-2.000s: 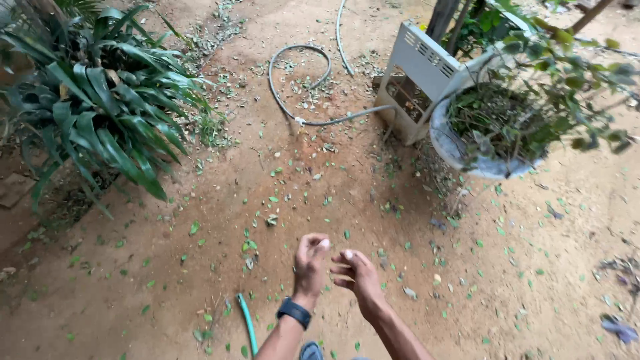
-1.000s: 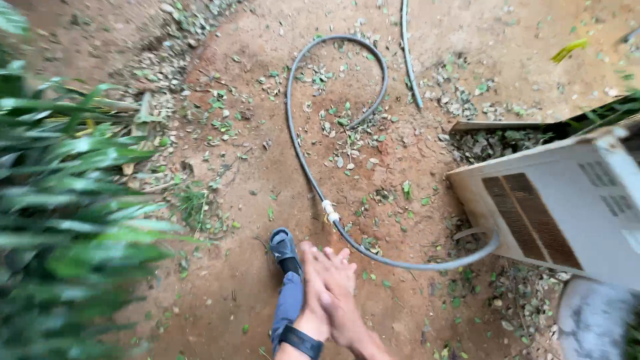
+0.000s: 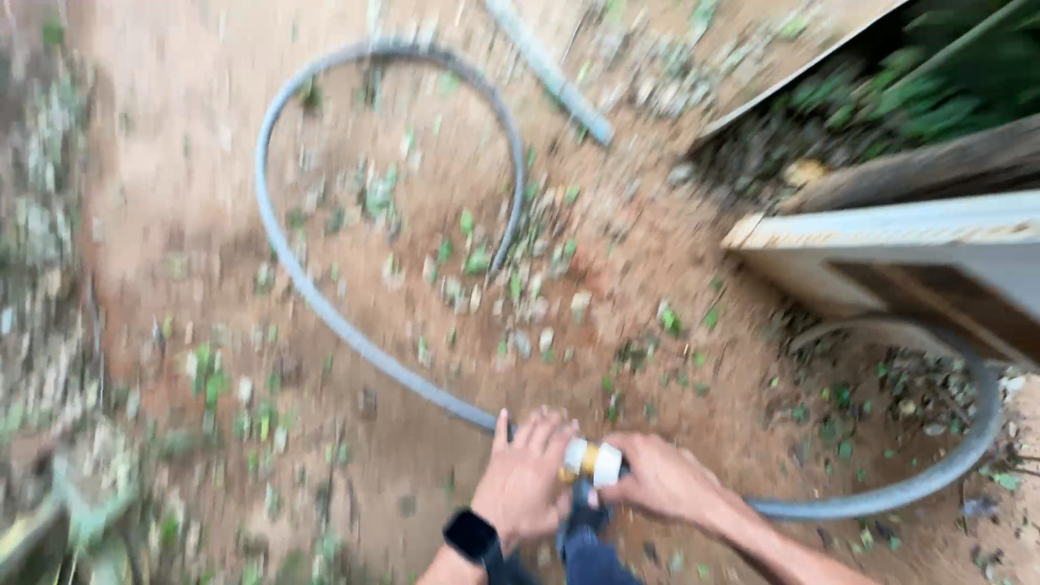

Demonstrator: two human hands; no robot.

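A grey hose (image 3: 357, 337) loops over the dirt and runs on to the right. Between my hands is its white and yellow plastic connector (image 3: 591, 461). My left hand (image 3: 528, 471), with a dark watch on the wrist, lies over the hose just left of the connector; its fingers look partly spread, and its underside is hidden. My right hand (image 3: 662, 479) is closed around the hose at the connector's right end. Blur hides the fine contact of the fingers.
A second hose piece (image 3: 552, 77) ends at the top. On the right stands a rusty white metal casing (image 3: 894, 223) beside a wooden log (image 3: 926, 166) and green plants. The hose bends beneath the casing. My foot is below the connector, among scattered leaves.
My hands were together above the ground, away from the hose; now they are at the connector, the right one gripping the hose. The view has moved closer to the ground.
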